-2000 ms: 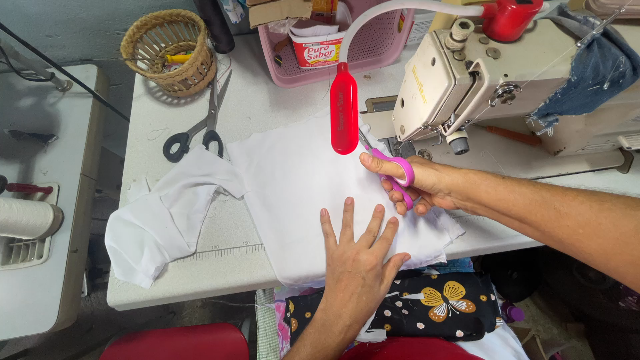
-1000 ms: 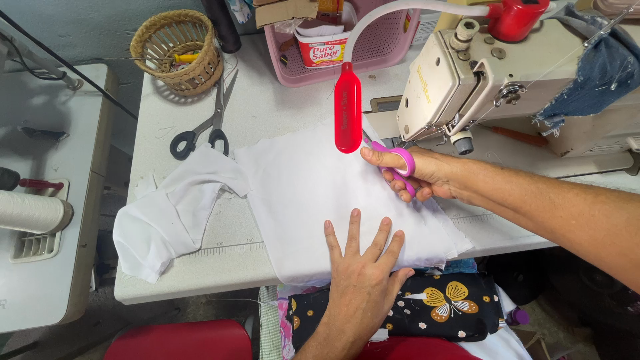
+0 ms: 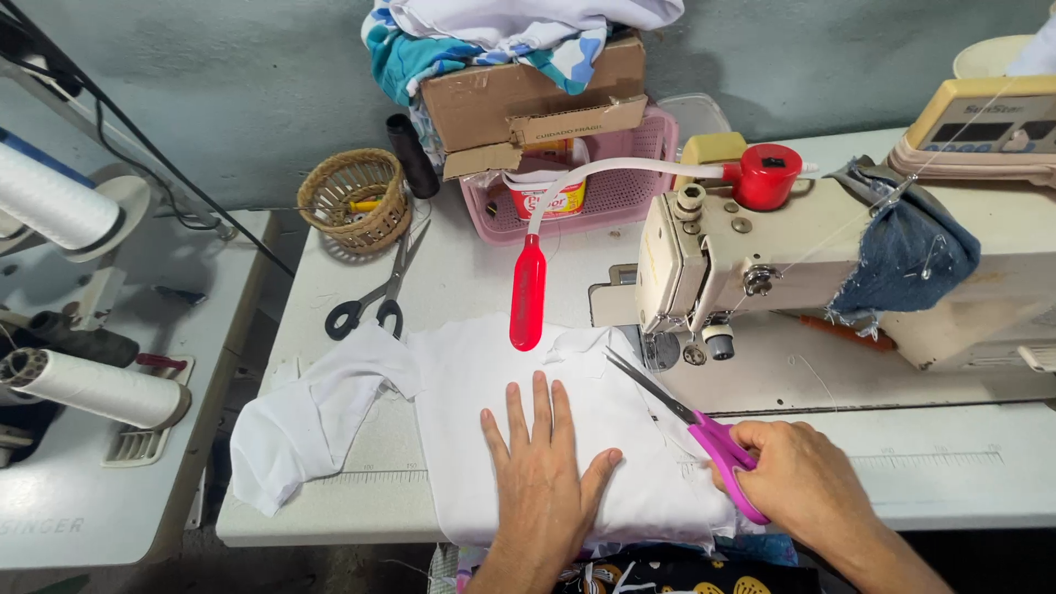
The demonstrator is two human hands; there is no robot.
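My left hand [image 3: 540, 483] lies flat, fingers spread, on a folded white cloth [image 3: 462, 396] at the front of the sewing table. My right hand [image 3: 796, 478] holds purple-handled scissors [image 3: 726, 458], their blades pointing up and left over the cloth's right edge, slightly apart at the tips. A narrow turned-back flap of cloth lies near the tips. The red lamp head [image 3: 528, 297] on a white bendable arm hangs over the cloth's back edge. To the left lies a crumpled white cloth piece [image 3: 322, 412], touching the black-handled scissors [image 3: 384, 289].
The sewing machine [image 3: 742, 256] stands at the right with a denim scrap [image 3: 916, 239] on it. Behind are a wicker basket [image 3: 355, 202], a black thread cone [image 3: 412, 157], a pink plastic basket [image 3: 495, 219] and a cardboard box [image 3: 528, 99]. Another machine table [image 3: 107, 495] stands at the left.
My right hand with the purple scissors has moved from the cloth's back edge near the red lamp toward the front right. My left hand stays flat on the cloth. The view has shifted.
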